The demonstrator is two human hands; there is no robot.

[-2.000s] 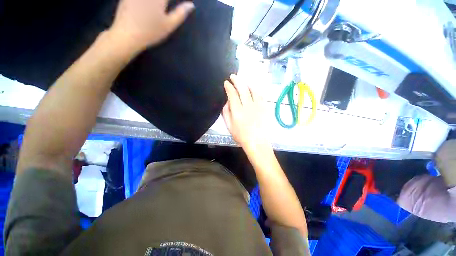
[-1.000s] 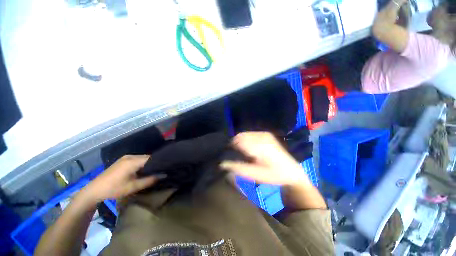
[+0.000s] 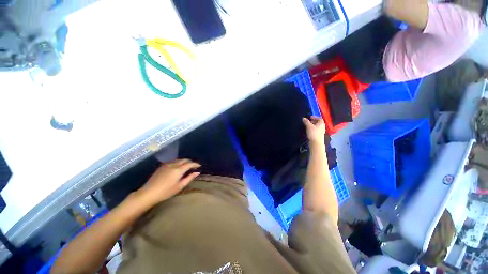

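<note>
Black fabric pieces (image 3: pixel 273 131) lie piled in a blue crate (image 3: pixel 266 197) beside my lap, below the table edge. My right hand (image 3: pixel 314 128) is at the right side of the pile, its fingertips close together against the black fabric; whether they pinch it I cannot tell. My left hand (image 3: pixel 176 179) is over my lap near the table edge, palm down with fingers slightly apart, holding nothing visible.
On the white table (image 3: pixel 107 107) lie green-and-yellow-handled scissors (image 3: pixel 168 69) and a dark phone (image 3: pixel 199 20). Machine parts (image 3: pixel 32 45) show at upper left. A red stool (image 3: pixel 338 101), another blue crate (image 3: pixel 390 155) and a person's pink sleeve (image 3: pixel 422 45) are at right.
The black fabric held between both hands over my lap a second ago is no longer there. My right hand has moved right to the crate pile; my left hand has let go and stayed near my lap.
</note>
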